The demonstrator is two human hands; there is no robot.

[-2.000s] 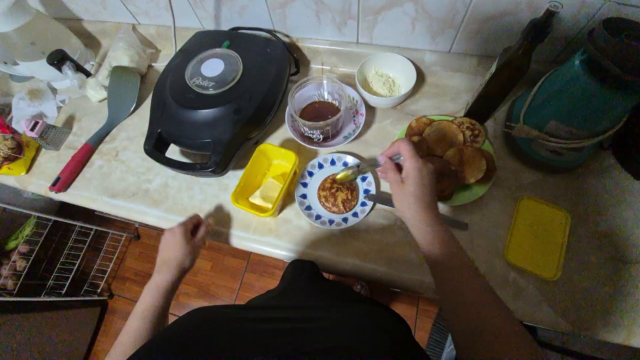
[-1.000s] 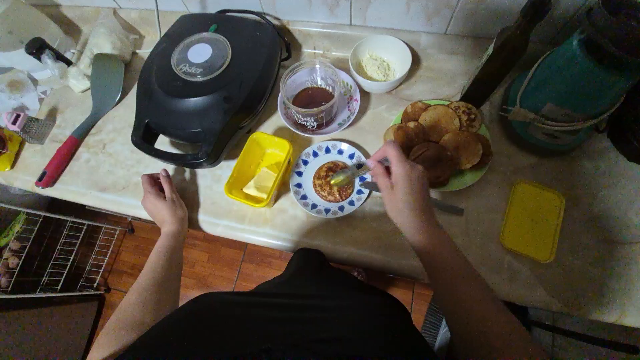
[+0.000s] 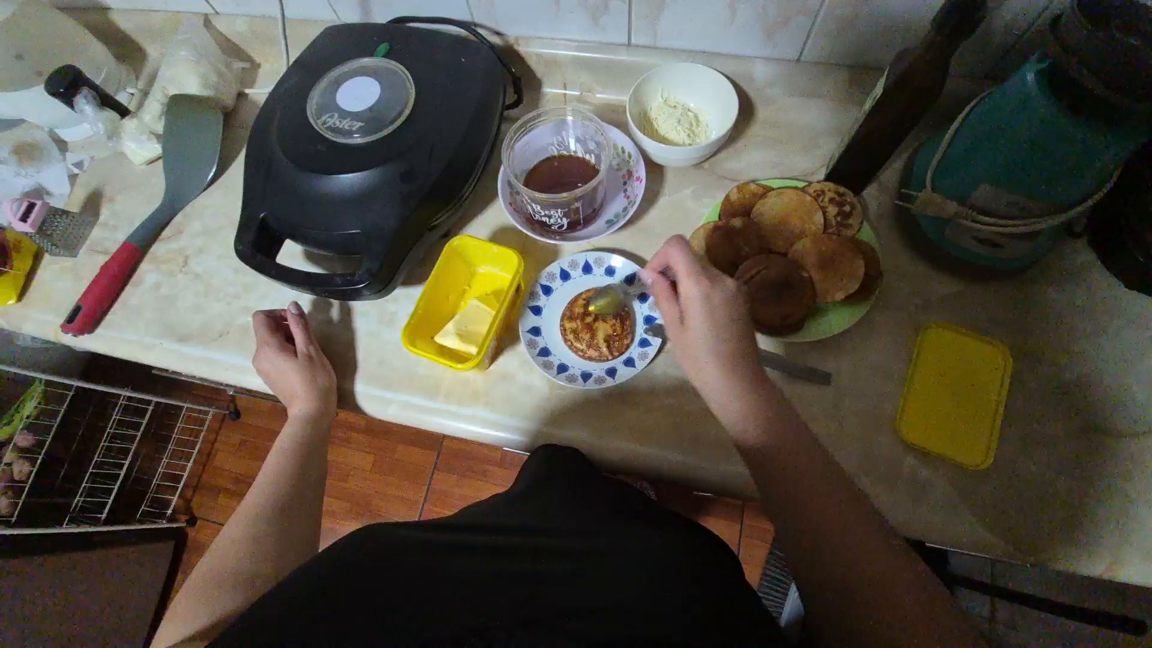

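My right hand [image 3: 706,328] holds a metal spoon [image 3: 612,299], its bowl against the top of a small browned pancake [image 3: 589,337]. That pancake lies on a white plate with blue drop shapes [image 3: 558,360]. My left hand [image 3: 297,360] rests at the counter's front edge, fingers curled, holding nothing. Between the hands stands a yellow plastic tub [image 3: 418,328] with a block of butter [image 3: 468,326]. A glass jar of dark syrupy liquid [image 3: 562,175] stands on a flowered saucer [image 3: 625,193] behind the plate. A knife [image 3: 796,367] lies partly hidden under my right hand.
A green plate [image 3: 850,319] of several pancakes is at the right, near a yellow lid [image 3: 954,396], a dark bottle [image 3: 900,99] and a teal appliance [image 3: 999,189]. A black electric grill [image 3: 369,162], a red-handled spatula [image 3: 148,234] and a white bowl of pale crumbs [image 3: 682,112] stand behind.
My left hand has drawn its fingers up beside the counter edge, nearer the grill's handle than two seconds ago. My right hand keeps the spoon over the pancake. The view has shifted slightly.
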